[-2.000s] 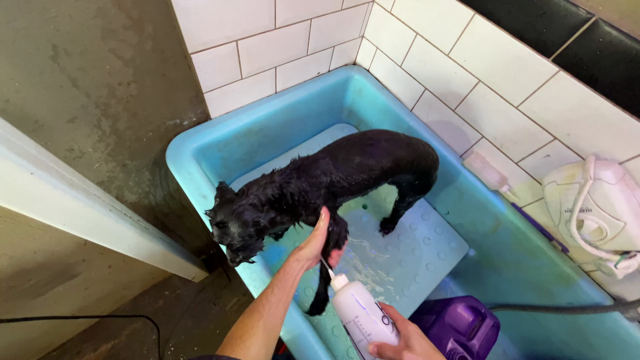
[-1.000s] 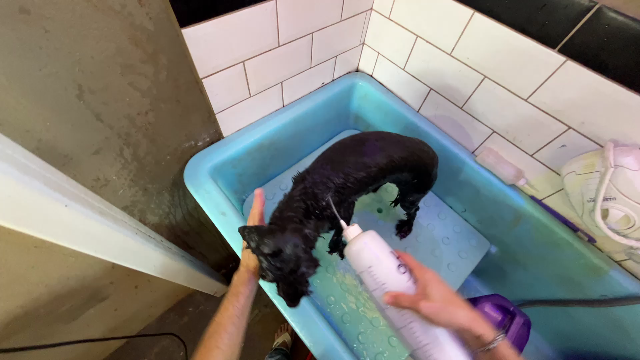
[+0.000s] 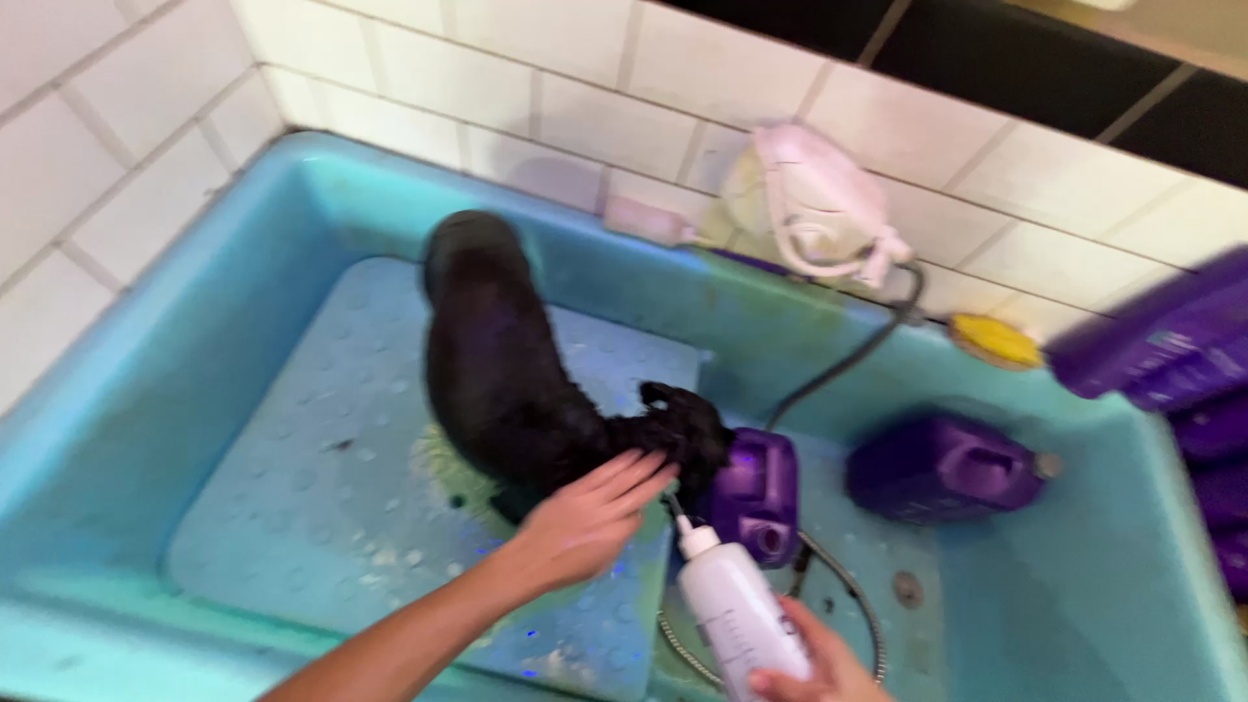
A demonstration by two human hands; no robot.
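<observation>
A wet black dog (image 3: 507,370) stands in a blue tub (image 3: 1121,546), its head turned toward the purple jug. My left hand (image 3: 595,517) lies against the dog's neck, fingers nearly straight, with the palm side hidden. My right hand (image 3: 824,658), at the bottom of the view, is closed around a white squeeze bottle (image 3: 736,604) with printed marks. The bottle's thin nozzle points up at the dog's neck, close to my left fingertips. Whether the nozzle touches the fur cannot be told.
An uncapped purple jug (image 3: 756,487) stands beside the dog's head; another purple jug (image 3: 946,468) lies farther right. A metal hose (image 3: 863,604) curls near the drain (image 3: 908,589). On the rim are a pink bottle (image 3: 645,219), a white appliance (image 3: 814,195) and a yellow brush (image 3: 994,339).
The view has swung right. The dog has turned, its head now beside the purple jug instead of over the tub's edge. My left hand has shifted from its head to its neck.
</observation>
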